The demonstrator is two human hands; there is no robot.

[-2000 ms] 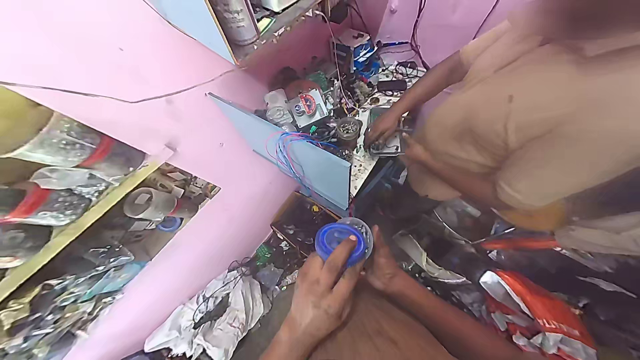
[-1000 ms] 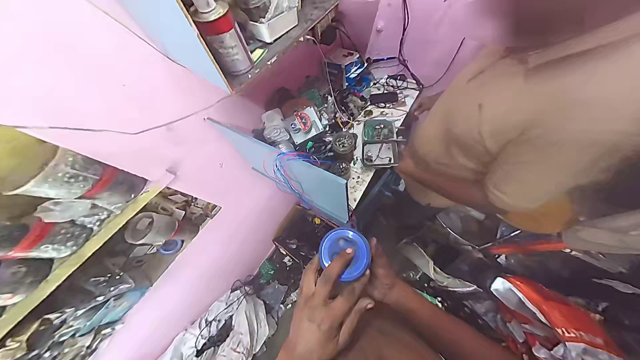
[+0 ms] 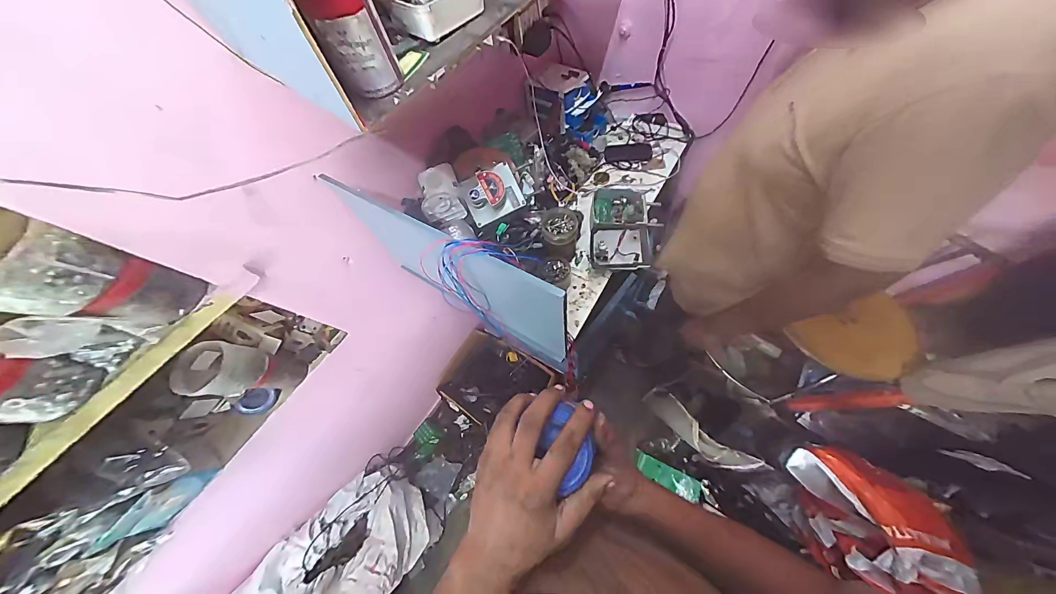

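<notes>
A round blue plastic lid (image 3: pixel 575 462) shows between my fingers at the lower middle, on a container whose body my hands hide. My left hand (image 3: pixel 528 474) lies over the top of the lid with its fingers spread across it. Behind it, on the right side, my right hand (image 3: pixel 617 466) wraps round the container and is partly covered. Just beyond the hands stands a light blue panel (image 3: pixel 495 289) with a bundle of blue and pink wires (image 3: pixel 462 276) hung over its edge.
Past the panel, a cluttered white worktable (image 3: pixel 587 289) bears a divided parts tray (image 3: pixel 619 247) and jars of small parts. A person in a tan shirt (image 3: pixel 825 165) is at the right. An orange and white bag (image 3: pixel 891 511) lies lower right; a shelf edge (image 3: pixel 124 388) crosses the left.
My left hand has come further over the blue lid, which was more exposed a second ago. The other person's hands, over the worktable two seconds ago, have drawn back from it.
</notes>
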